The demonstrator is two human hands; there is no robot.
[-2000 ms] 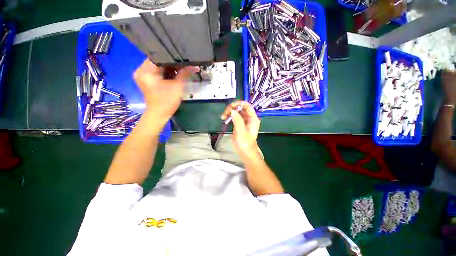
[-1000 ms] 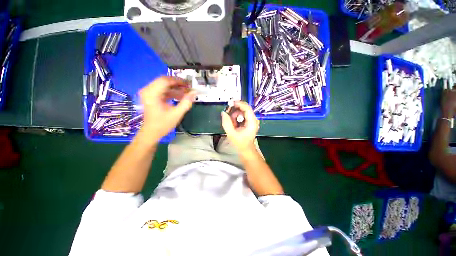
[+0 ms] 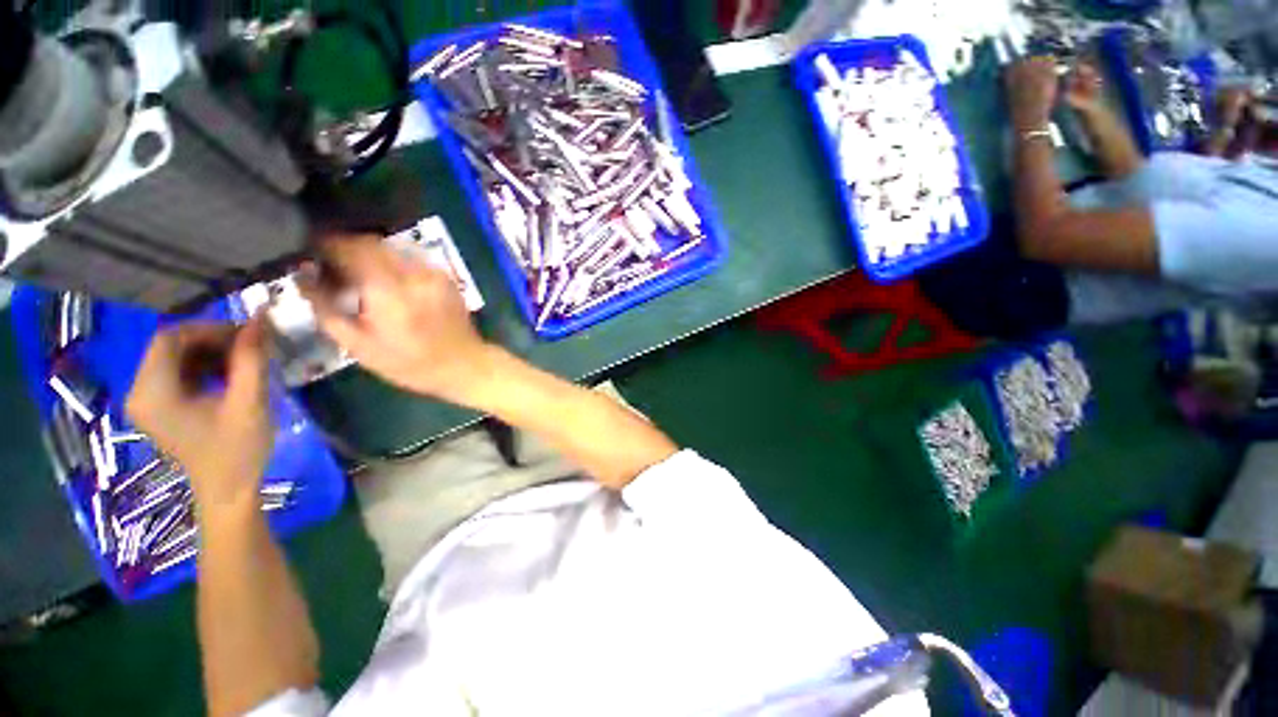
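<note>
The silver-white press fixture (image 3: 446, 261) lies under the grey press (image 3: 182, 182) at the upper left. My right hand (image 3: 400, 311) is over the fixture with its fingers bent; a small pale bit shows at the fingers, but what it holds is not clear. My left hand (image 3: 210, 399) is at the left of the fixture, over the left blue bin (image 3: 311, 455), blurred, with thumb and fingers curled; I cannot tell whether it holds a part. The right blue bin (image 3: 708, 224) is heaped with shiny metal tubes (image 3: 589, 168).
A smaller blue tray (image 3: 967, 175) of white parts stands farther right on the green bench. Black hoses (image 3: 400, 84) hang by the press. A dark flat object (image 3: 690, 77) lies behind the right bin. Another person's arm (image 3: 1093, 231) is at upper right. A cardboard box (image 3: 1170, 602) is lower right.
The view has turned, so the press and bins appear farther left and tilted. My right hand has moved from the bench's front edge to the fixture. My left hand has moved left of the fixture.
</note>
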